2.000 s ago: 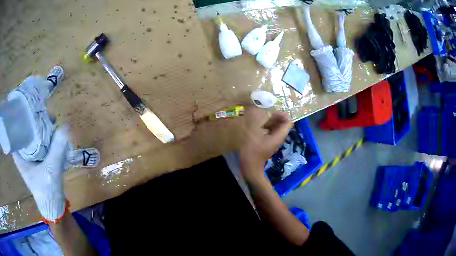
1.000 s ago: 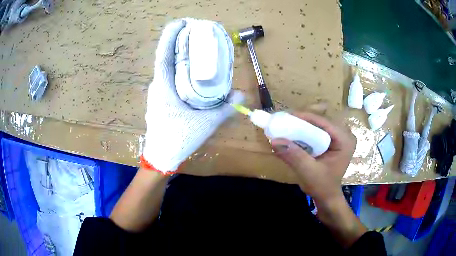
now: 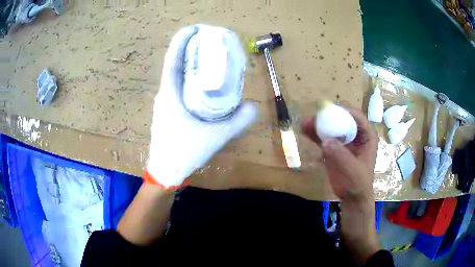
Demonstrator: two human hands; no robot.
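My left hand (image 3: 182, 125), in a white knit glove with an orange cuff, holds a grey-white figure lower body (image 3: 237, 78) with its oval waist turned up. A pale boxy waist connector (image 3: 214, 62) shows in the middle of the waist. The legs are hidden below it. My bare right hand (image 3: 346, 156) holds a white glue bottle (image 3: 336, 124), its blurred yellowish nozzle pointing up and away from the figure. A mallet (image 3: 276, 86) with a yellow and a black face lies on the cardboard between my hands.
A grey connector piece (image 3: 47, 87) lies at left. White bottles (image 3: 375, 107), a grey square pad (image 3: 405, 163) and figure legs (image 3: 432, 167) lie at right. A blue crate (image 3: 107, 195) stands below left, a red stool (image 3: 424, 216) below right. Green surface (image 3: 411, 47) lies beyond.
My left hand has brought the figure to the centre, waist up. My right hand has picked up the glue bottle, had its nozzle at the waist rim, and has now drawn it away to the right.
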